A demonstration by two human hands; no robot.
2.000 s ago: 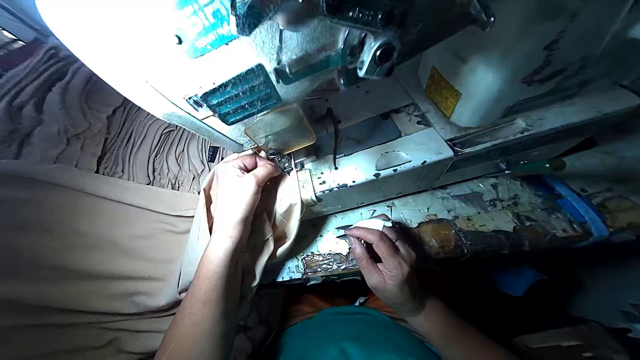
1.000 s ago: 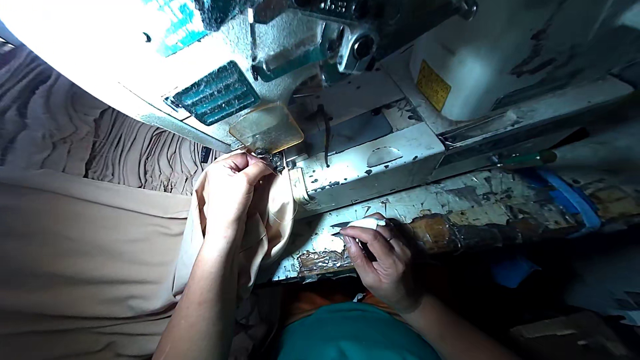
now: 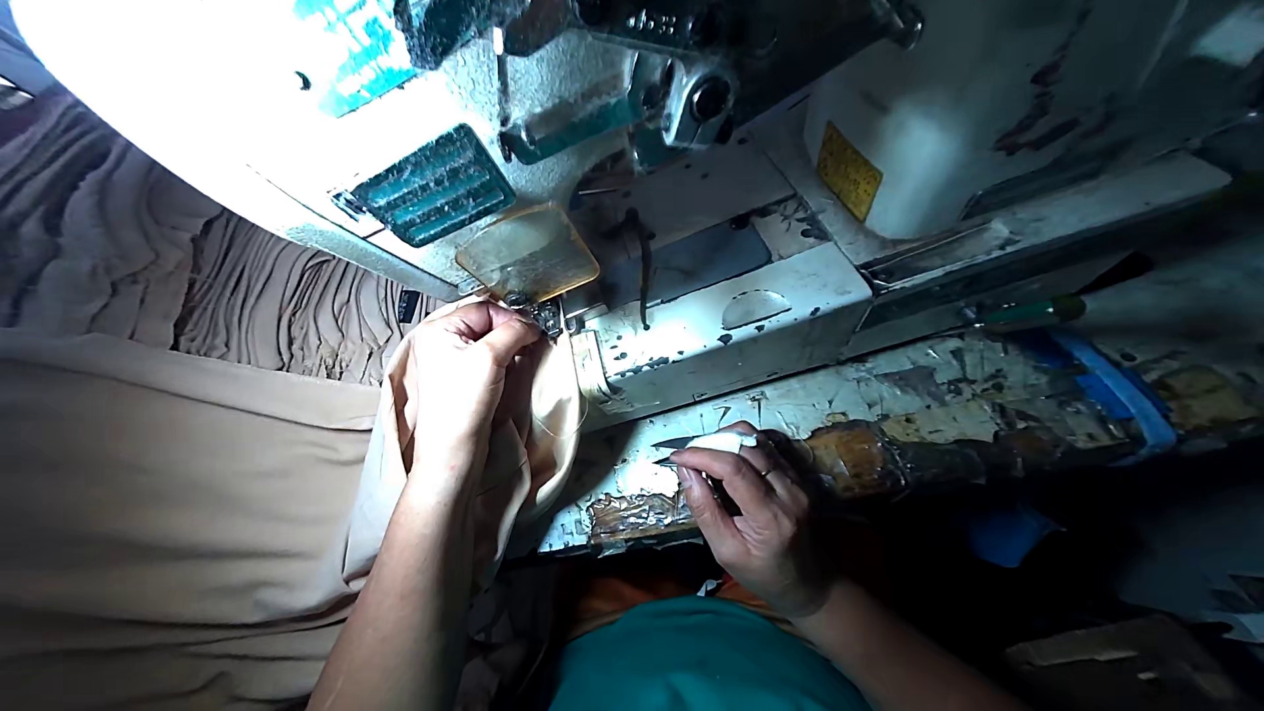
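My left hand (image 3: 469,365) pinches the edge of a beige fabric piece (image 3: 553,415) right at the presser foot (image 3: 546,316) of an industrial sewing machine (image 3: 592,89). A clear yellowish plastic guard (image 3: 530,254) sits just above those fingertips. My right hand (image 3: 755,504) is near the table's front edge, closed around small thread snips (image 3: 676,451) whose dark pointed blades face left. Something white shows at the fingers of that hand. Loose thread hangs from the fabric between the two hands.
Bunched beige fabric (image 3: 286,306) lies behind the machine head, with a broad smooth cloth (image 3: 168,494) at the left. A green-handled tool (image 3: 1027,312) lies right of the machine bed (image 3: 731,336). A blue strap (image 3: 1121,395) wraps the worn table edge (image 3: 889,454).
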